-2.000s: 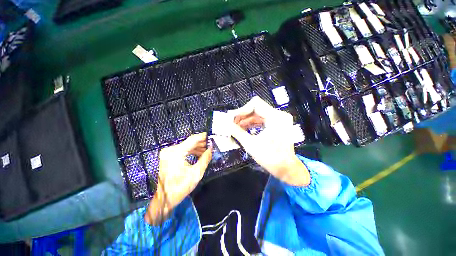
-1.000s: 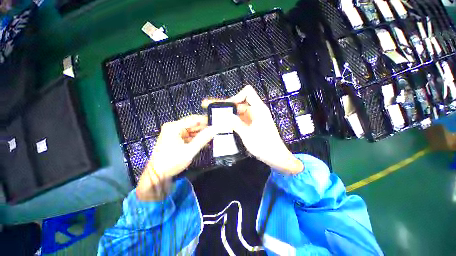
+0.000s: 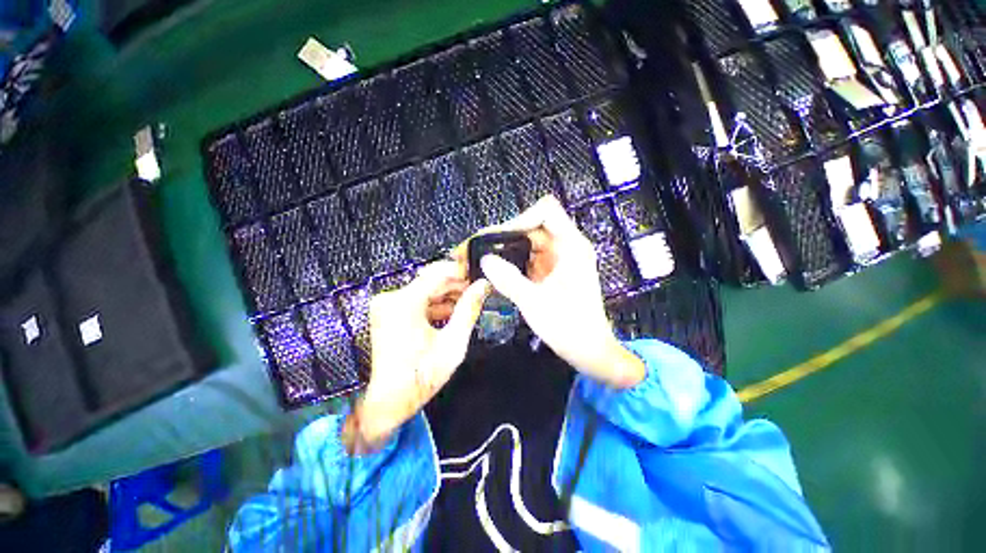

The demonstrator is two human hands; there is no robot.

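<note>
A small black housing (image 3: pixel 500 248) is held between both hands above the near edge of the compartment tray (image 3: pixel 357 221). My left hand (image 3: pixel 416 335) grips its left side with thumb and fingers. My right hand (image 3: pixel 562 286) grips its right side, the thumb lying on its dark face. A blurred bluish or clear piece (image 3: pixel 498 322) shows just below the housing; I cannot tell what it is. Two white square parts (image 3: pixel 620 161) lie in pockets at the tray's right end.
Stacked trays (image 3: pixel 795 205) with long white pieces (image 3: pixel 856 224) stand at right. A flat black tray (image 3: pixel 130 292) with two white squares (image 3: pixel 90 331) lies at left. Pale pieces (image 3: pixel 327 59) lie on the green mat (image 3: pixel 232 76) beyond. A blue stool (image 3: pixel 162 497) is at lower left.
The white parts held in my hands earlier no longer show; the housing now shows a dark face. My right thumb has moved onto that face. The view has shifted slightly.
</note>
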